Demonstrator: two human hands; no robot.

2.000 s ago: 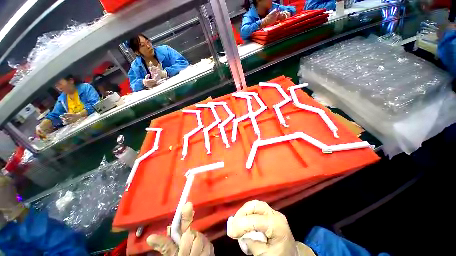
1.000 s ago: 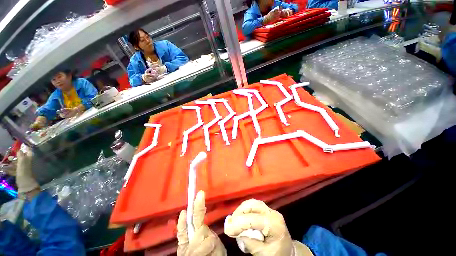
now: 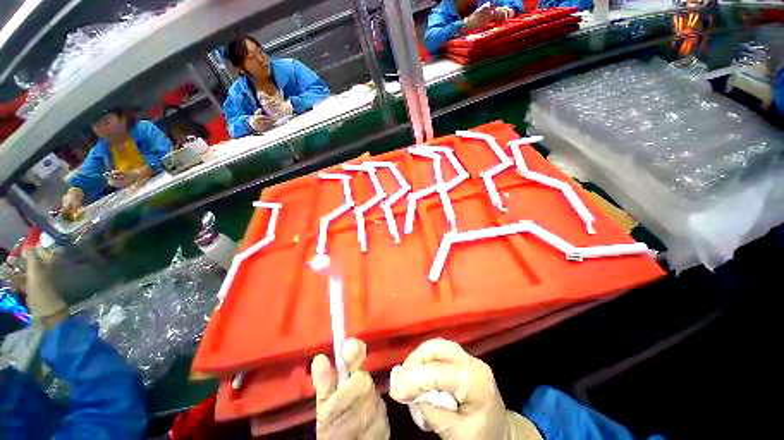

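My left hand (image 3: pixel 351 397), in a cream glove, holds a white strip (image 3: pixel 337 314) upright between thumb and fingers. The strip's far end, near the middle left of the foam, shows a bright glare. My right hand (image 3: pixel 451 394), also gloved, is closed around a small white wiping cloth (image 3: pixel 437 400), just right of my left hand and not touching the strip. Several bent white strips (image 3: pixel 550 180) lie on the orange-red foam tray (image 3: pixel 395 296) beyond my hands. More foam layers are stacked under it.
Clear plastic trays (image 3: pixel 662 129) are stacked at right over white packing sheets (image 3: pixel 696 225). Crinkled clear plastic (image 3: pixel 163 331) and a small bottle (image 3: pixel 213 242) are left of the foam. Blue-sleeved arms (image 3: pixel 90 369) reach in at left. People in blue work across the line, behind a metal post (image 3: pixel 407 77).
The strip in my left hand has turned from slanting with its bend showing to nearly upright, seen along its length. My right hand keeps the cloth near the same place.
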